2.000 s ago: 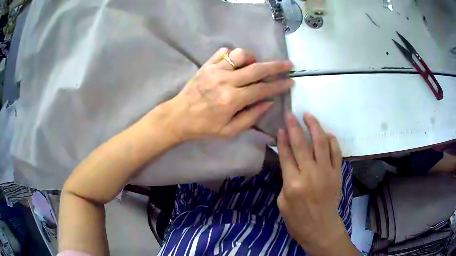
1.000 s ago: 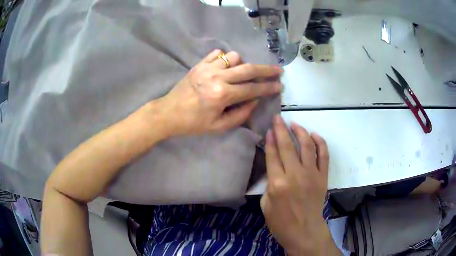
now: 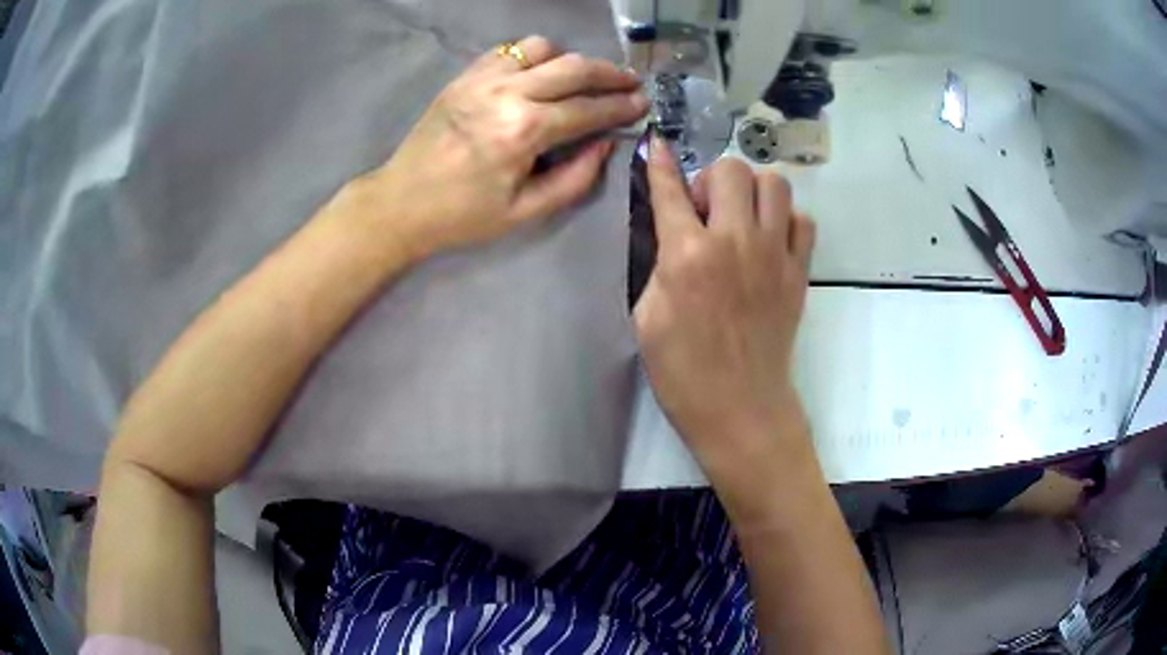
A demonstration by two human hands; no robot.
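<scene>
The large grey-taupe panel [image 3: 448, 371] covers the left of the table and hangs over the front edge onto the lap. My left hand [image 3: 512, 141] lies flat on it, fingertips near its right edge beside the presser foot [image 3: 668, 109]. My right hand [image 3: 723, 269] lies at that edge, index finger extended to just in front of the presser foot. A narrow dark strip [image 3: 641, 237] shows along the panel's edge, partly under my right hand. Whether my right fingers pinch cloth is hidden. The sewing machine head [image 3: 762, 51] stands above at the top.
Thread snips with red handles [image 3: 1034, 307] lie open on the white table [image 3: 947, 371] at right. A round metal part [image 3: 762, 138] sits right of the presser foot. Stacked grey cut pieces [image 3: 985, 576] are at the lower right. Striped clothing [image 3: 512, 601] shows below the table edge.
Both hands have moved up toward the presser foot with the panel's edge. My right index finger now reaches the foot. The dark strip lies straighter along the edge. The view has also shifted.
</scene>
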